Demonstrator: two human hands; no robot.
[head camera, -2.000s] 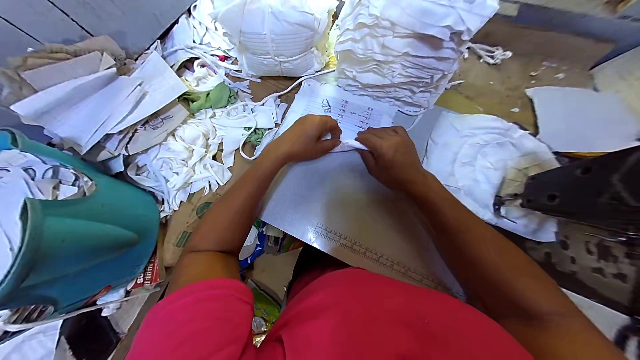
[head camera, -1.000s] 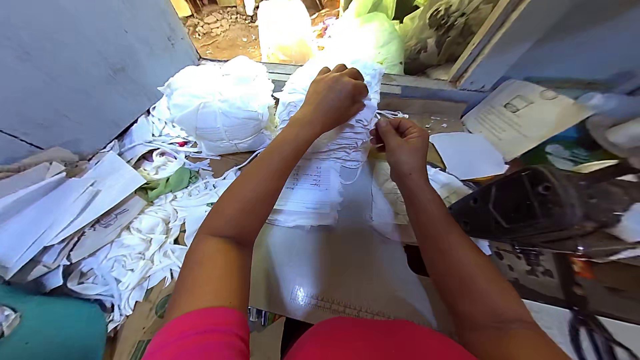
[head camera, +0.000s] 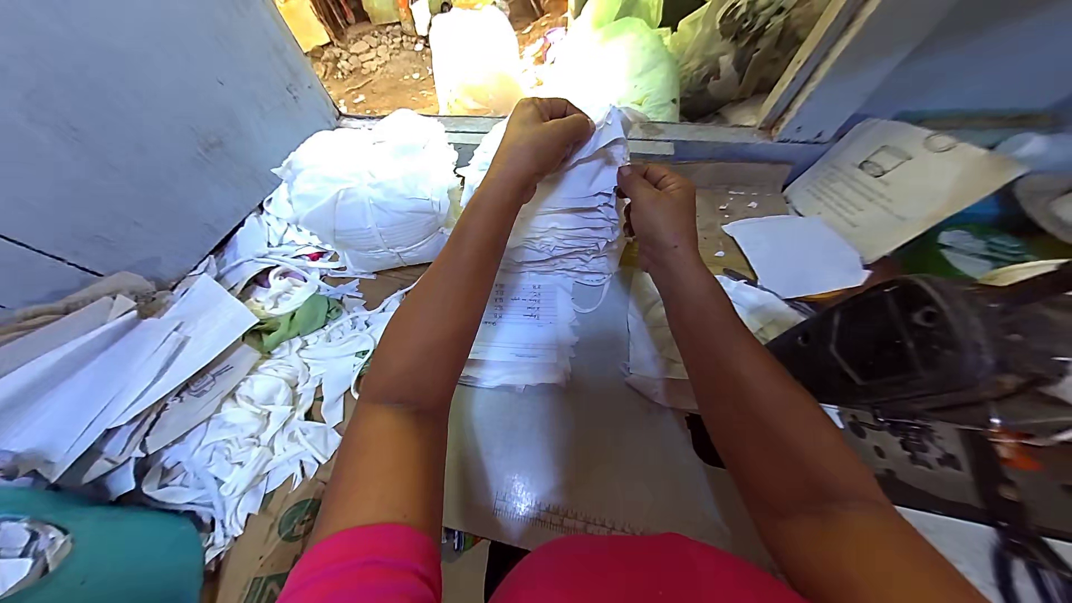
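A tall stack of folded white fabric (head camera: 561, 226) stands at the far side of the table. My left hand (head camera: 548, 142) grips white cloth at the top of this stack. Beside it, my right hand (head camera: 660, 205) has its fingers closed on the right edge of the same top cloth. Left of the stack sits a tied bundle of white fabric (head camera: 377, 197). Under the near side of the stack lie sheets of paper with writing (head camera: 523, 327). More white cloth (head camera: 745, 306) lies beyond my right forearm.
White fabric scraps (head camera: 260, 419) and paper sheets (head camera: 126, 368) are heaped at the left, above a teal container (head camera: 109, 536). A black sewing machine (head camera: 896, 335) stands at the right. Loose papers (head camera: 896, 184) lie behind it. A window frame (head camera: 712, 134) borders the far edge.
Two seconds ago both hands were together at white cloth by the papers in front of the stack; now they are farther away, at its top. The view has tilted up.
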